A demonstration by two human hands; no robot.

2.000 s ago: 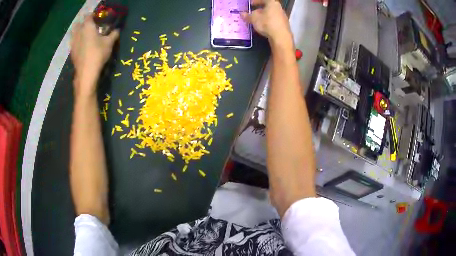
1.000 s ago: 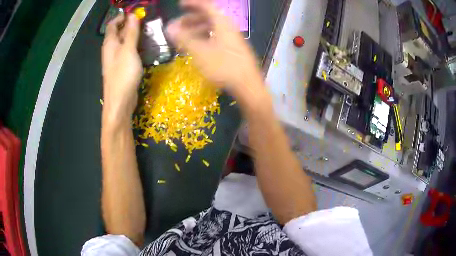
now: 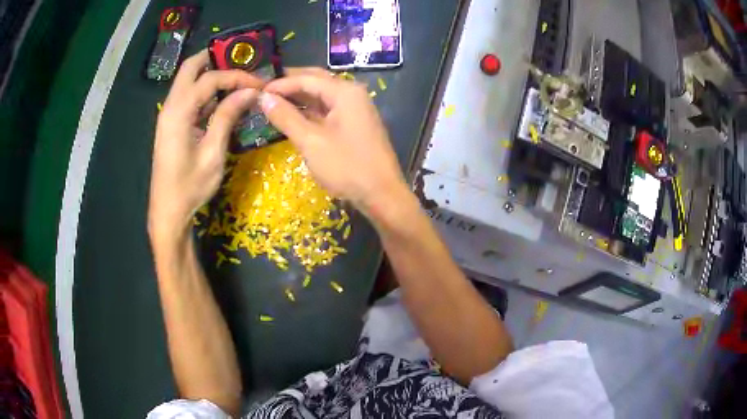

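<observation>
An electronic unit (image 3: 243, 54) with a red end, a round gold centre and a green board is held above the top of the yellow heap. My left hand (image 3: 196, 123) grips its left side. My right hand (image 3: 328, 123) has thumb and finger pinched over the unit's middle, fingertips meeting those of my left hand; whether they pinch a small part is hidden. The heap of small yellow parts (image 3: 282, 200) lies on the dark green surface below the hands. A second unit (image 3: 168, 49) lies at the upper left.
A lit smartphone (image 3: 364, 33) lies beyond the heap. The pale-grey machine (image 3: 471, 123) stands at the right, with a red button (image 3: 490, 64), a red-ended unit (image 3: 643, 196) in its black fixture and a control panel (image 3: 610, 292). A red bin (image 3: 29, 327) is at the left edge.
The held unit has moved down and towards the heap. My right hand has come from the phone onto the unit. The second unit at the upper left is now uncovered.
</observation>
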